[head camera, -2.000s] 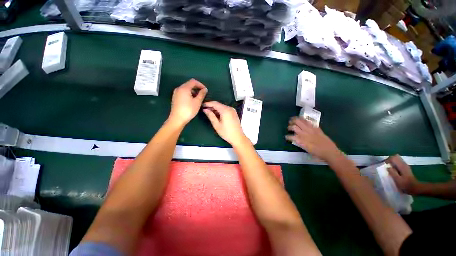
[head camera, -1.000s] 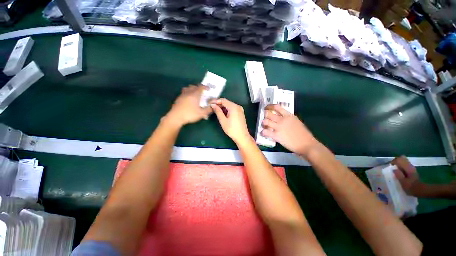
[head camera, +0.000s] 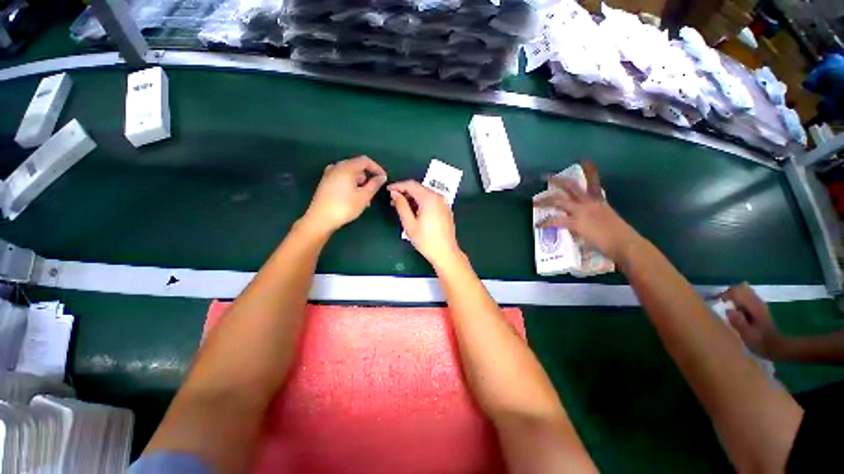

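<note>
My left hand (head camera: 347,193) is over the green belt with thumb and fingertips brought together. Anything between them is too small or blurred to tell. My right hand (head camera: 426,220) is just to its right, fingertips close to the left ones. A white carton with a barcode (head camera: 444,179) lies behind and partly under my right hand. Whether my right fingers hold anything is unclear. Another white carton (head camera: 495,153) lies farther right on the belt. A small white dot (head camera: 400,267) is on the belt below my hands.
Another person's hand (head camera: 581,208) covers white cartons (head camera: 557,243) at right; a further hand (head camera: 754,322) is at far right. Several cartons (head camera: 148,106) lie at left. A pale rail (head camera: 222,275) and red pad (head camera: 370,389) are near me. Bagged parts (head camera: 407,42) are piled beyond the far rail.
My left hand has left the carton it was touching; that carton now lies by my right hand. The other person's hand and cartons have moved right. Cartons at left have shifted slightly right.
</note>
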